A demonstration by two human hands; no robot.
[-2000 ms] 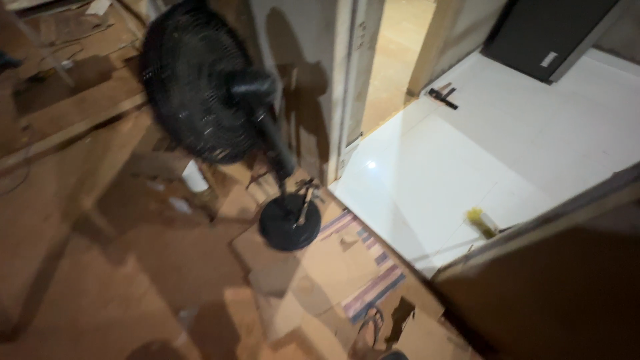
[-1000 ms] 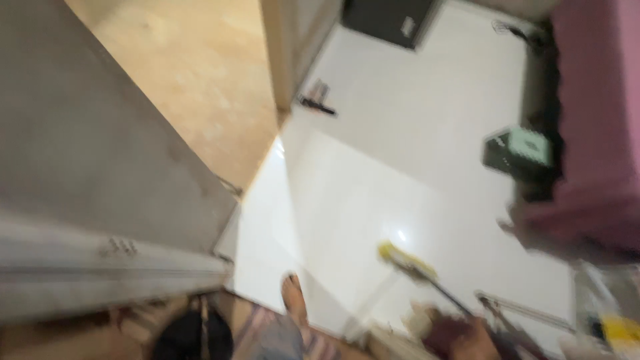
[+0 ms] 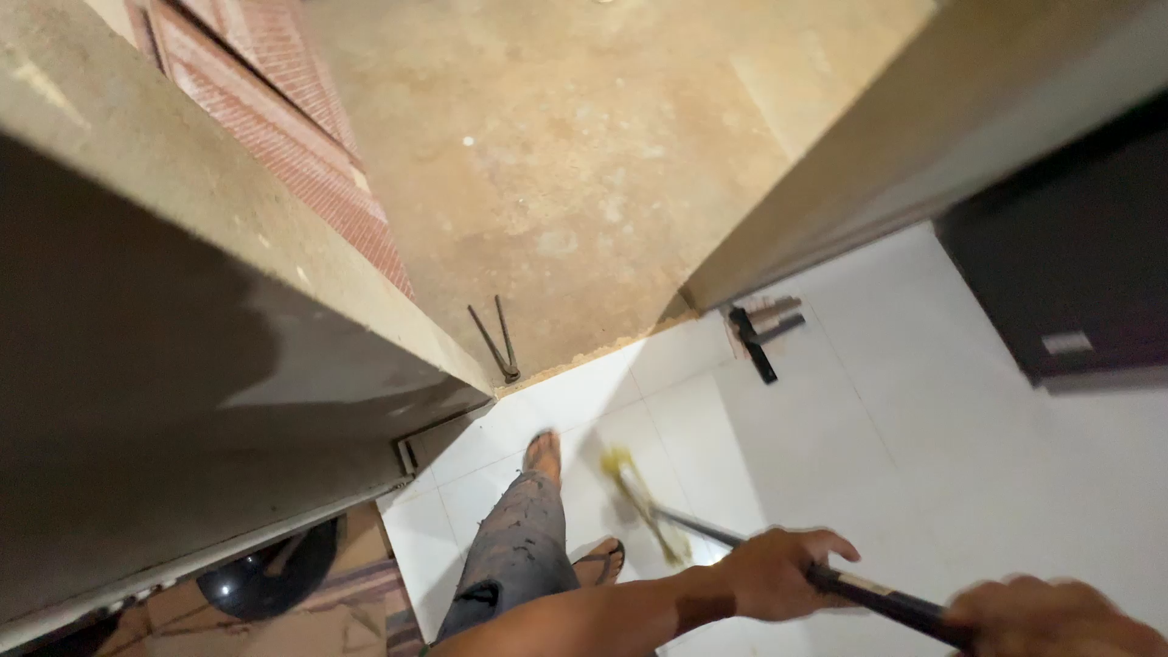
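Observation:
A broom with a dark handle [image 3: 876,598] and yellow bristles [image 3: 646,506] stretches across the lower right, its head down on the white tiled floor [image 3: 821,456]. My left hand [image 3: 776,573] is around the middle of the handle, with the thumb standing off it. At the lower right edge, my right hand [image 3: 1049,620] grips the upper end of the handle; it is blurred and partly cut off. The bristles are blurred too. My feet in flip-flops [image 3: 599,561] stand on the tiles to the left of the broom head.
Metal pincers [image 3: 507,360] lie at the doorway's edge on bare concrete [image 3: 566,182]. A black tool [image 3: 754,345] lies by the right door jamb. A large black box-like object [image 3: 1068,246] stands at the right. A fan's round black base [image 3: 274,570] is at lower left, behind the wall.
Two seconds ago no hand was in view; a second ago a hand was on the broom handle at the lower edge. Now both hands show on it. The view has turned toward the doorway.

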